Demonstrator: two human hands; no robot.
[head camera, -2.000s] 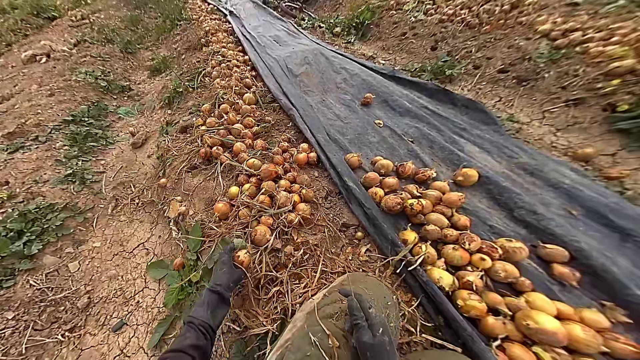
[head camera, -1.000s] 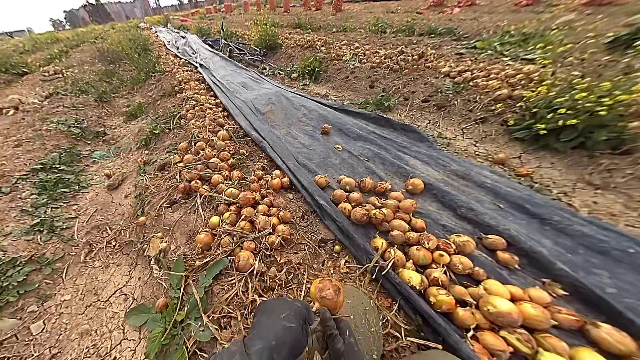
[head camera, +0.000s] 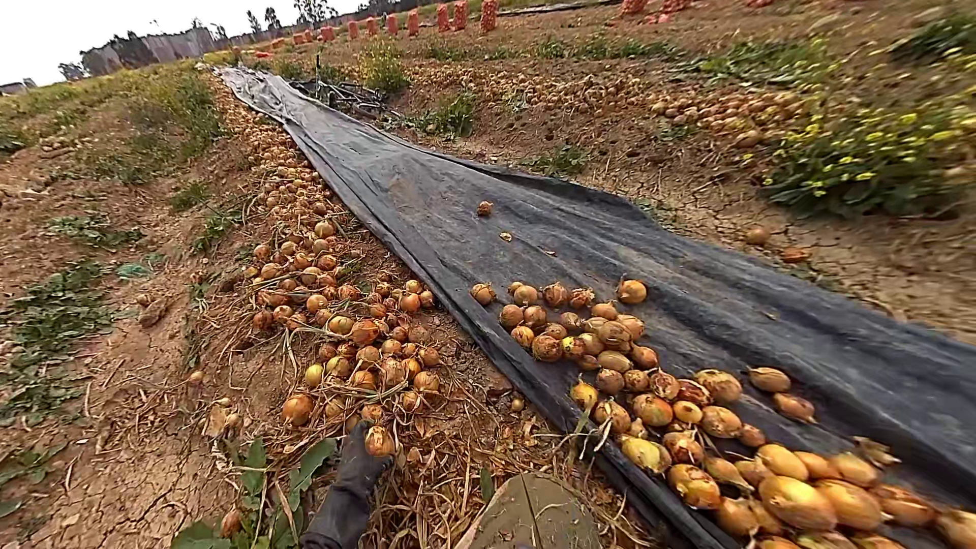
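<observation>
My left hand (head camera: 361, 460), in a dark glove, reaches down at the near end of a row of onions (head camera: 364, 333) on dry soil. An onion (head camera: 379, 441) lies against its fingers; whether they grip it is unclear. My right hand is out of sight. To the right of the row, a long black fabric sheet (head camera: 457, 200) runs into the distance. Many loose onions (head camera: 797, 502) are gathered on its near part, and a single onion (head camera: 485, 208) lies farther up the sheet.
My knee (head camera: 531, 515) is at the bottom centre. Green weeds (head camera: 255, 496) grow beside my left hand. A yellow-flowered plant (head camera: 862, 164) stands at the right. Filled red mesh sacks (head camera: 460, 15) line the far field, and dry sticks (head camera: 347, 97) lie beyond the sheet.
A second ago both gloved hands were together by my knee around an onion. My left hand has since moved to the row, and my right hand has left the view. The view has tilted up.
</observation>
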